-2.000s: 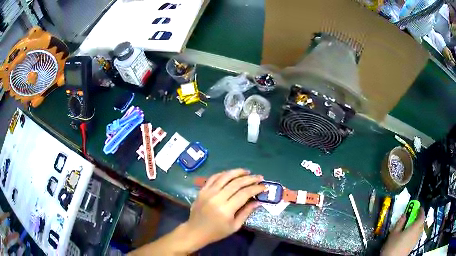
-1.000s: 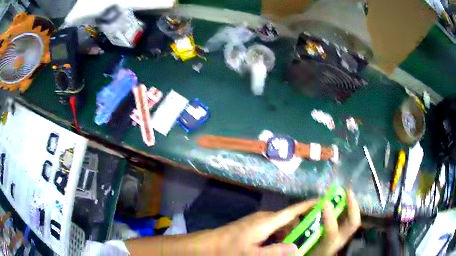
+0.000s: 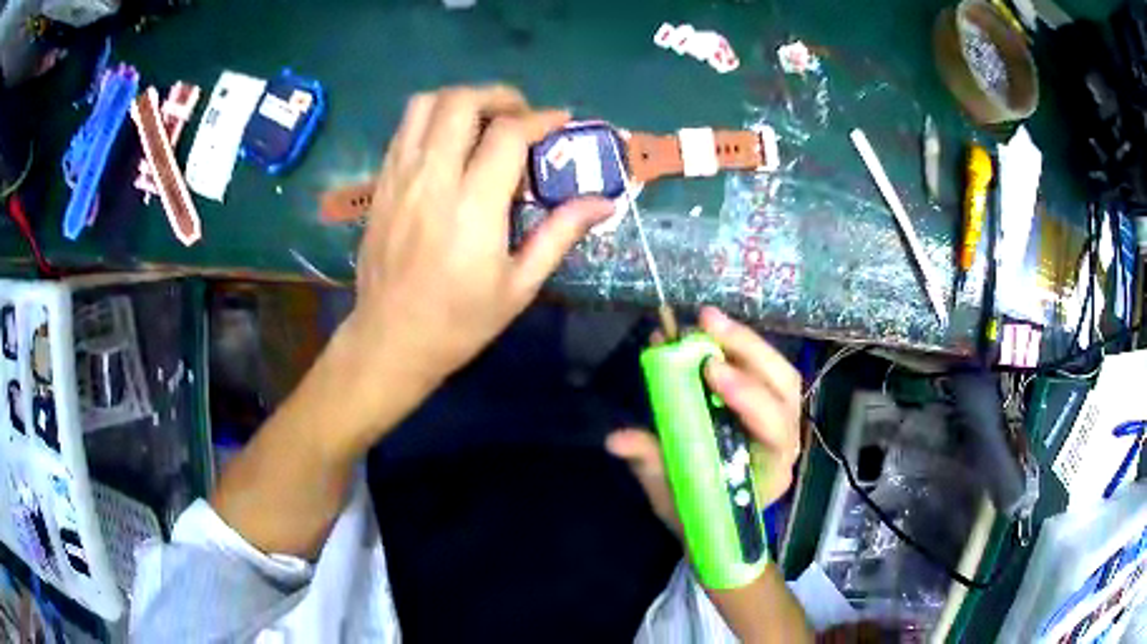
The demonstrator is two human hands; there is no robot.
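Observation:
A smartwatch (image 3: 579, 165) with a dark back, a white label and a brown strap lies flat near the bench's front edge. My left hand (image 3: 455, 214) is on it, thumb and fingers around the case's left side, covering part of the strap. My right hand (image 3: 752, 409) holds a bright green electric screwdriver (image 3: 692, 466). Its long thin shaft points up at the case's lower right corner. Whether the tip touches a screw is too small to tell.
Blue straps (image 3: 101, 151), a pinkish-brown strap (image 3: 167, 166) and a blue watch body (image 3: 282, 122) lie at left. At right are a round screw dish (image 3: 986, 63), a thin rod (image 3: 898, 224) and an orange-yellow screwdriver (image 3: 974, 208). Stickers (image 3: 696, 45) lie behind the watch.
The green screwdriver, held by both hands a second ago, is now in my right hand, with its shaft up at the watch. My left hand has moved back onto the watch. The view has shifted.

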